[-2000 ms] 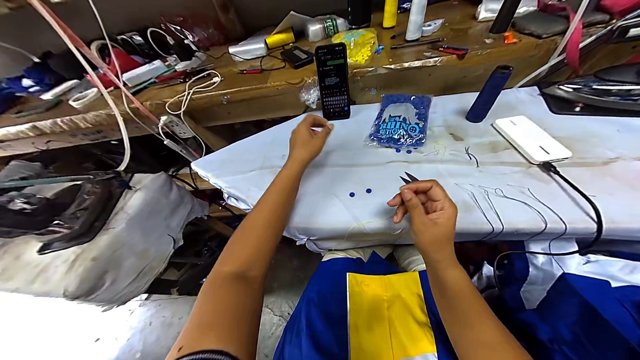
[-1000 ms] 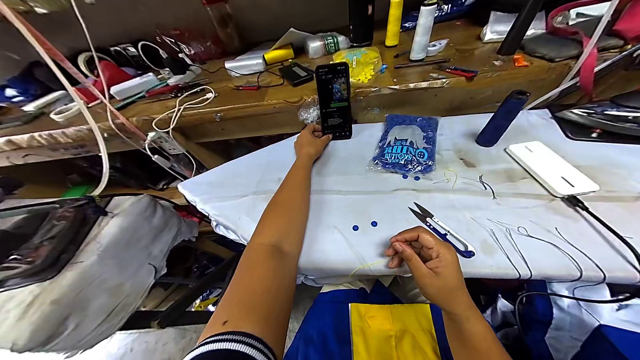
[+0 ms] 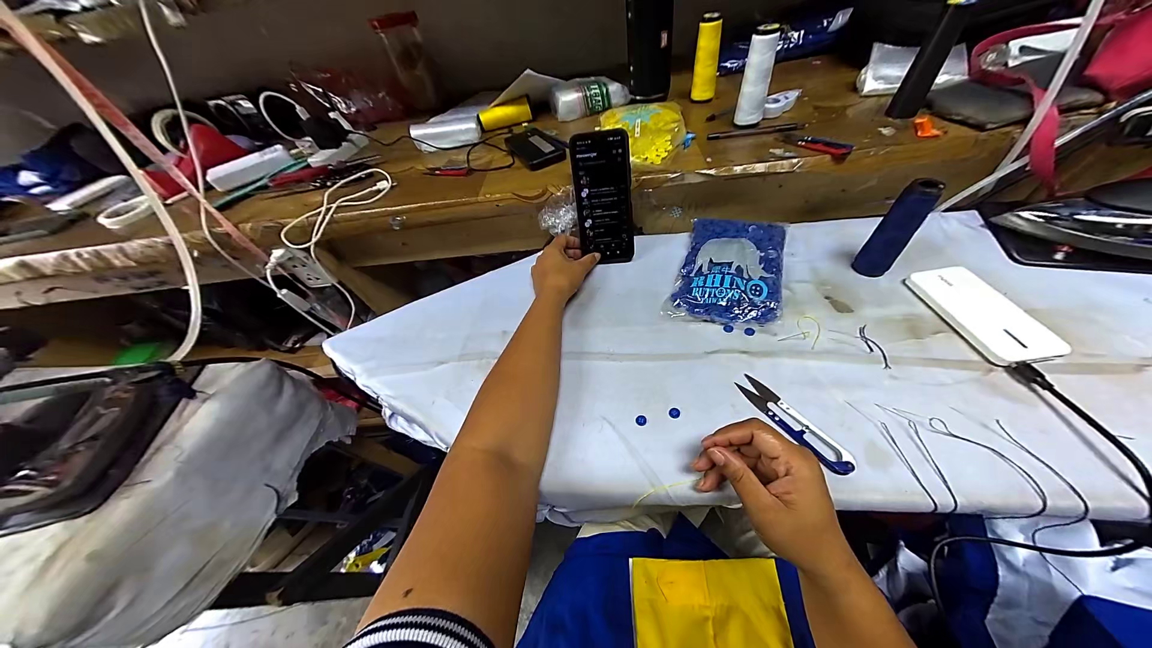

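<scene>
My left hand (image 3: 563, 269) reaches to the far edge of the cloth-covered table (image 3: 450, 333), its fingers at the lower left corner of an upright smartphone (image 3: 603, 196). My right hand (image 3: 751, 468) is near the front edge, thumb and fingertips pinched together, with a yellow thread (image 3: 661, 490) trailing leftward from them; whether a needle is there cannot be seen. Beside it lie thread snips (image 3: 796, 425) with white and blue handles. Two blue buttons (image 3: 657, 417) sit left of the snips. Behind is a plastic bag of blue buttons (image 3: 731, 270). Blue and yellow fabric (image 3: 706, 598) covers my lap.
A white power bank (image 3: 987, 315) with a black cable lies at the right, near a dark blue thread cone (image 3: 898, 227) and an iron (image 3: 1080, 225). Dark threads (image 3: 972, 450) lie at the front right. A wooden shelf (image 3: 468, 202) behind holds thread cones, tools and cords.
My left hand has moved forward to the phone, whose screen has changed. The snips, partly under my right hand two seconds ago, now lie on the table beside it.
</scene>
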